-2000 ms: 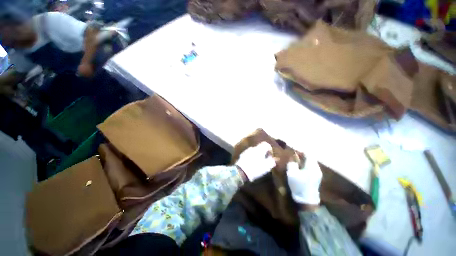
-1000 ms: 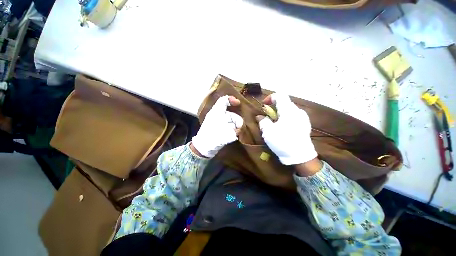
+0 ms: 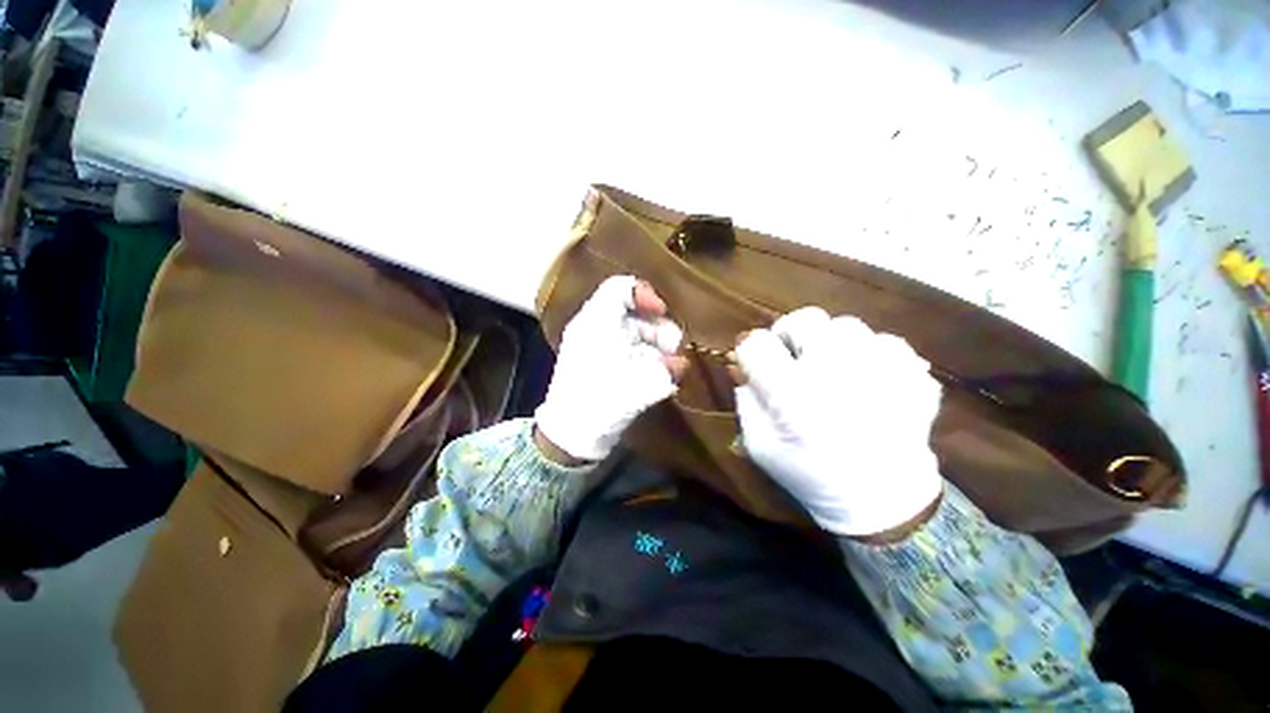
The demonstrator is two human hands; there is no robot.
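Observation:
A brown handbag lies with its mouth open between the table's front edge and my dark apron. My left hand, in a white glove with bare fingertips, pinches the bag's zip edge. My right hand, also gloved, grips the same edge a little to the right. A short gold-toothed stretch of zipper shows between my fingers. The small dark end tab stands up behind my hands. A gold ring shows at the bag's right end. My right fingertips are mostly hidden.
Two brown bags are stacked at my left beside the white table. At the right are a yellow block, a green-handled tool, a yellow tool and thread scraps. A pale container is cut off at the top left.
The view has shifted slightly. My right hand has turned, knuckles up, and now pinches the zip edge close to my left fingers. My left hand stays in nearly the same place.

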